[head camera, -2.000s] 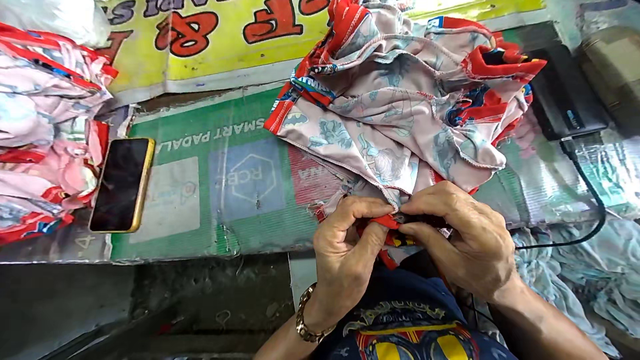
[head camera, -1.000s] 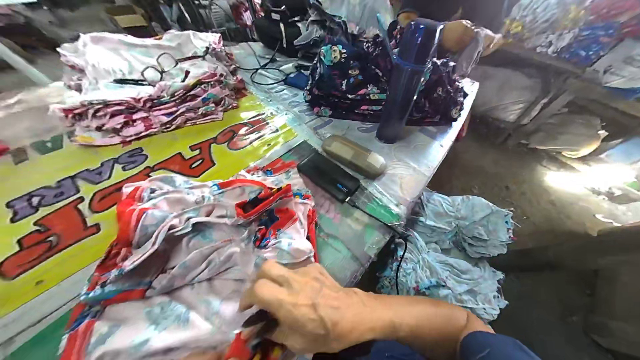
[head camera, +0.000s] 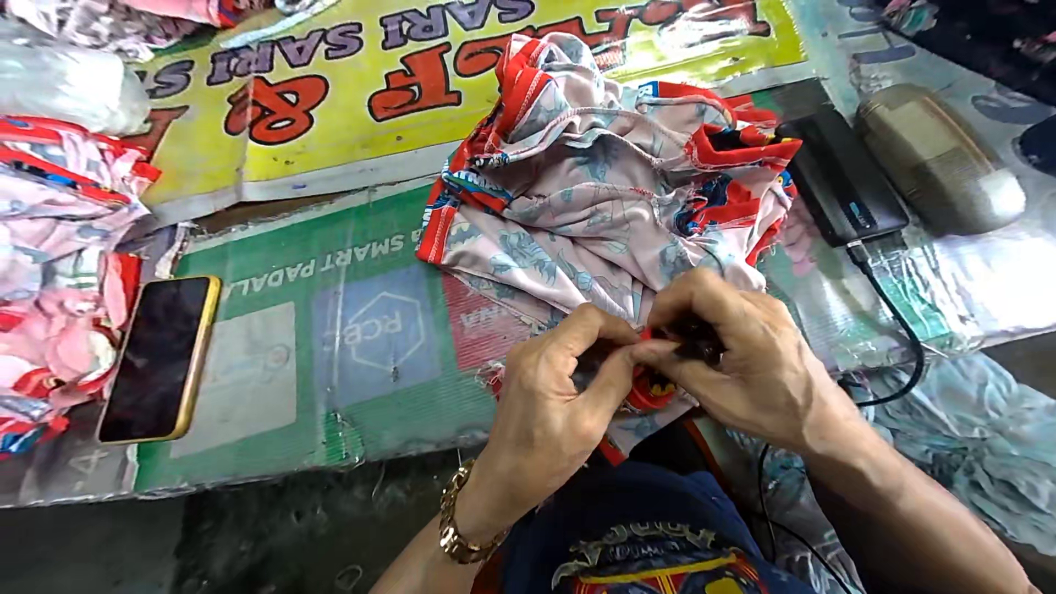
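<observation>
A garment of pale printed fabric with red trim lies crumpled over the table's front edge. At its lower end my left hand pinches the red trim between thumb and fingertips. My right hand meets it there, its thumb and fingertips also on the trim. A small dark object, partly hidden, is inside the curled fingers of my right hand; its kind cannot be told. The fingertips of both hands nearly touch. A gold-coloured bracelet watch is on my left wrist.
A phone in a yellow case lies at left, beside a pile of similar garments. At right are a black power bank with a cable and a grey-beige case. Light blue fabric lies below the table's right side.
The view swung right about a second ago and is back over the garment. My right hand, apart from the left one in view then, is now beside my left hand at the red trim.
</observation>
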